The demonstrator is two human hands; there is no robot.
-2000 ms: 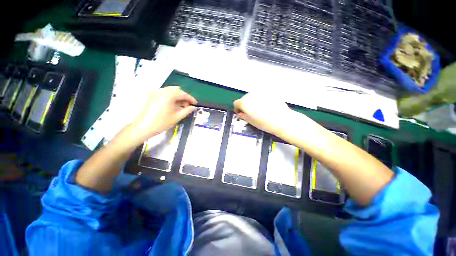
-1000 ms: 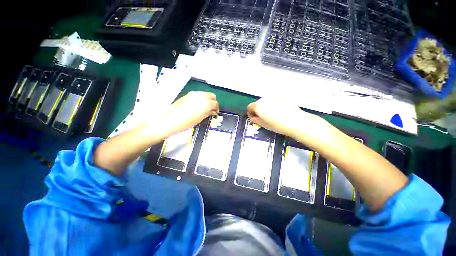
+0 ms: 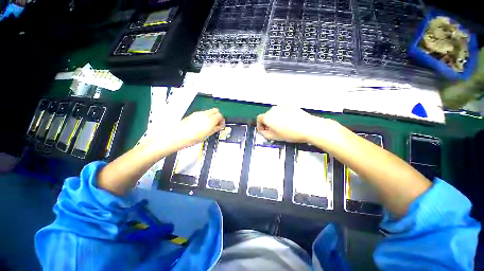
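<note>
Several open phone units lie side by side in a black foam phone tray [image 3: 233, 204]. My left hand [image 3: 204, 126] is at the upper left corner of the second phone unit [image 3: 225, 165] from the left, fingertips pinched together. My right hand [image 3: 278, 124] is over the upper end of the third phone unit [image 3: 265, 172], fingers curled. A small pale patch shows at the second phone's upper corner beside my left fingertips. Anything in either hand is too small or hidden to tell.
Clear blister trays [image 3: 313, 45] stand behind a white sheet [image 3: 318, 92] with a blue triangle [image 3: 419, 110]. A blue scrap basket [image 3: 469, 66] is at the upper right. A dark-screened phone [image 3: 424, 151] lies right of the tray. Another phone tray [image 3: 69, 129] is at the left.
The view has shifted, showing more of the phones at the upper left. My hands stay at the upper ends of the same two phones, with the right fingers slightly lower over the third.
</note>
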